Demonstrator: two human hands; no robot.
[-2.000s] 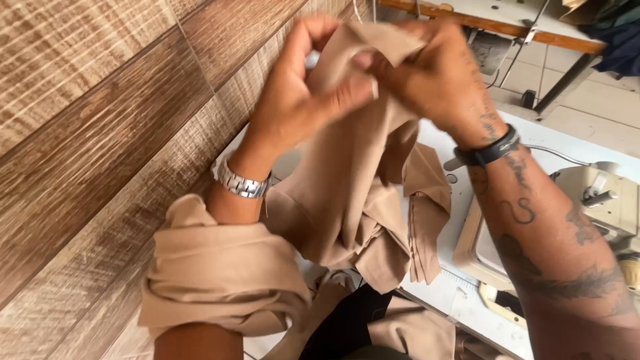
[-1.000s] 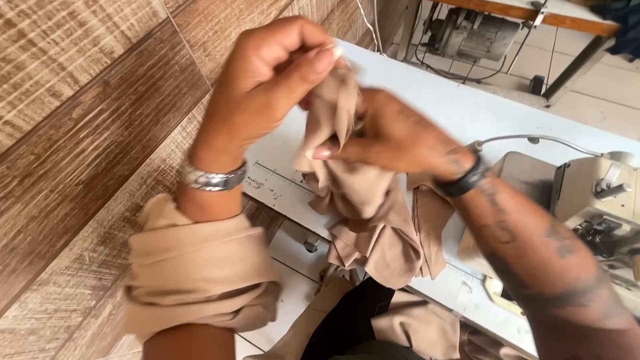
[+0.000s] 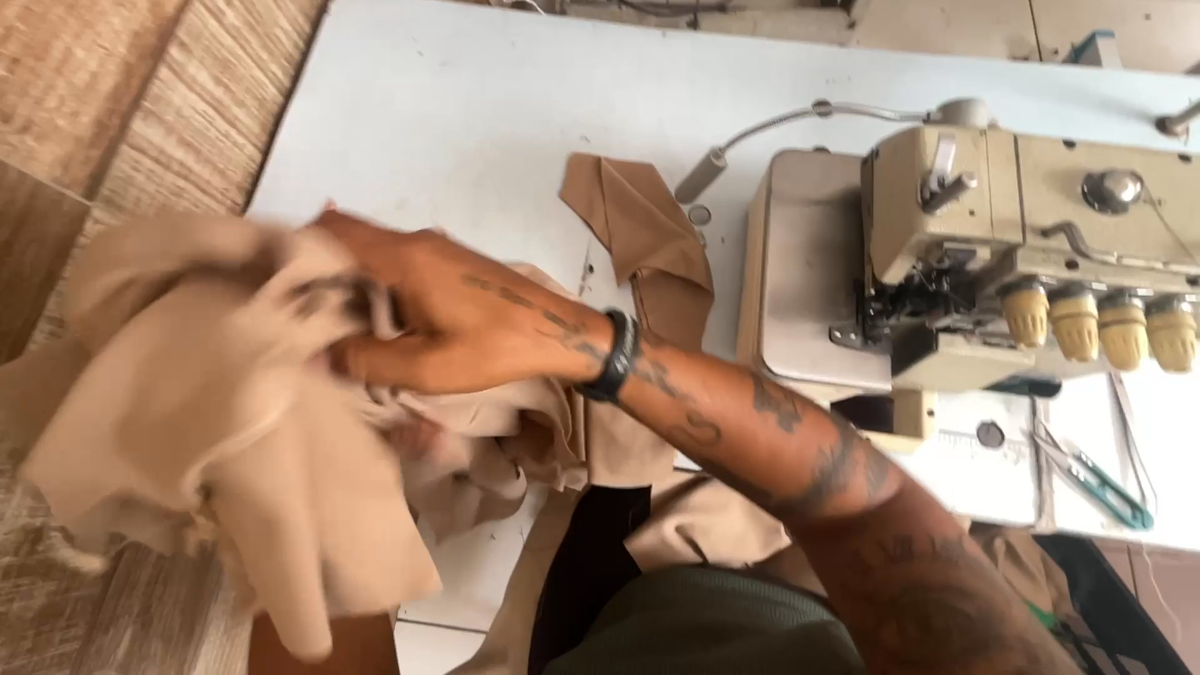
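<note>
My right hand (image 3: 412, 305), with a black wristband, grips tan fabric (image 3: 272, 375) that hangs bunched and blurred at the left. The same cloth covers my left forearm and most of my left hand, and a blurred patch of skin shows among the folds below my right hand. Whether my left hand holds anything is hidden. More tan fabric (image 3: 506, 412) lies in folds under my right wrist, at the near edge of the white sewing table (image 3: 450, 112). Another tan piece (image 3: 647, 220) rests flat on the tabletop.
An overlock sewing machine (image 3: 1022, 244) stands at the right, with a flexible lamp (image 3: 703, 175) beside it. Teal thread snips (image 3: 1097, 478) lie at the table's near right. A wood-patterned wall (image 3: 225, 84) borders the left side. Further tan cloth (image 3: 712, 525) is near my lap.
My right hand has moved left with the fabric, which now spreads over my left arm. My left hand, raised and visible before, is mostly covered. The view has shifted toward the sewing machine.
</note>
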